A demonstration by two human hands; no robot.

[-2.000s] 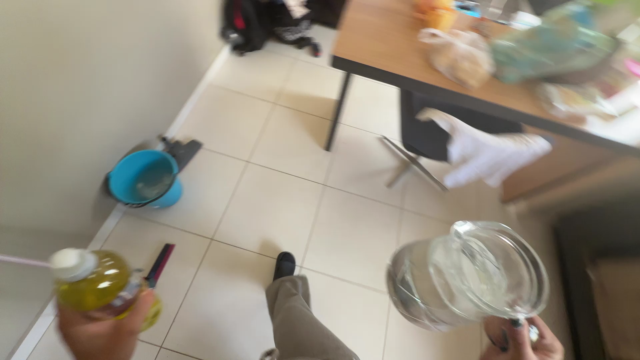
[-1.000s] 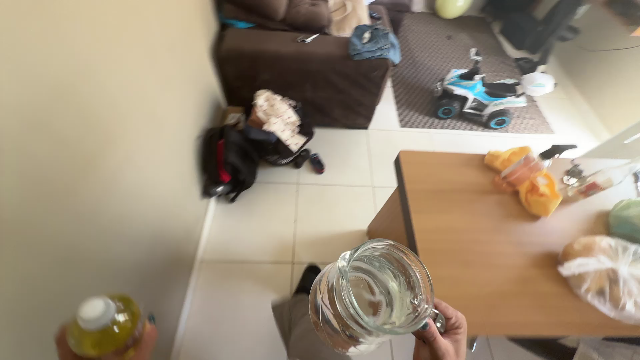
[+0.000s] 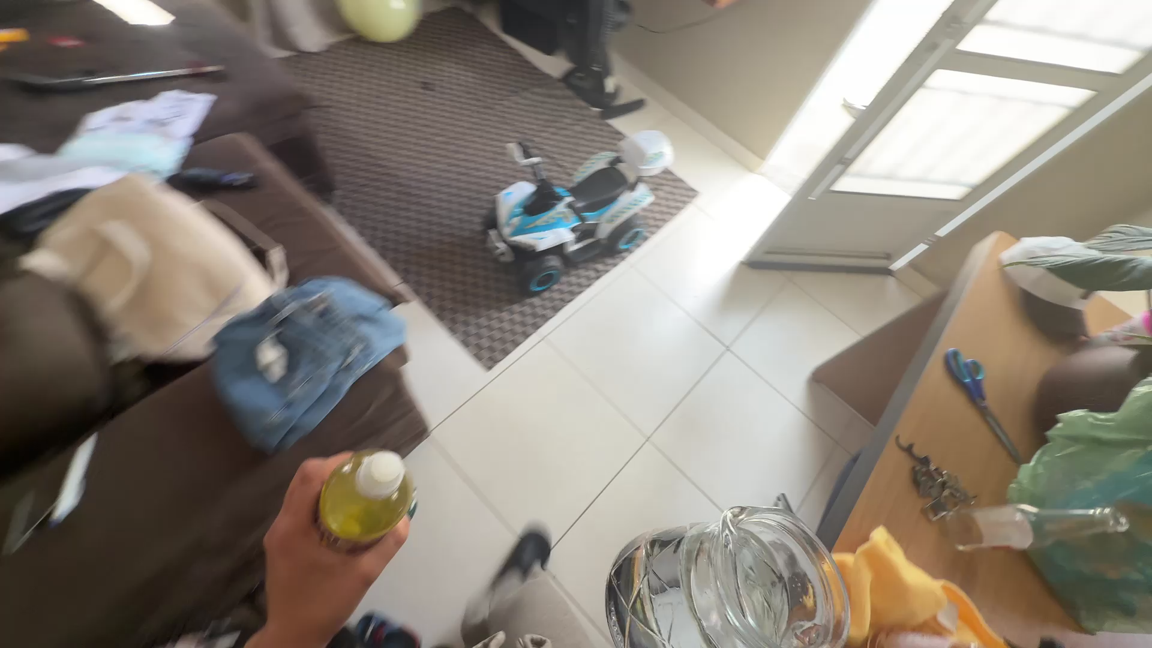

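Note:
My left hand (image 3: pixel 315 549) is closed around a bottle of yellow liquid (image 3: pixel 364 504) with a white cap, held upright at the lower left, over the floor beside the sofa. At the bottom right a clear glass pitcher (image 3: pixel 729 585) is in view, its rim and spout facing up, close to the edge of the wooden table. My right hand lies outside the frame, so its grip on the pitcher does not show.
A brown sofa (image 3: pixel 342 441) with jeans (image 3: pixel 310 355) and a beige bag (image 3: pixel 153 270) lies left. A toy quad bike (image 3: pixel 576 211) stands on the rug (image 3: pixel 405 117). The table (image 3: pixel 954 405) at right holds scissors (image 3: pixel 981 400), keys (image 3: pixel 936 486), a yellow cloth (image 3: pixel 900 585) and a green plastic bag (image 3: pixel 1098 504).
The view has swung far from the blue bucket and wall to the sofa, rug and door. The bottle stays in my left hand. My right hand, earlier on the pitcher's handle, has left the view.

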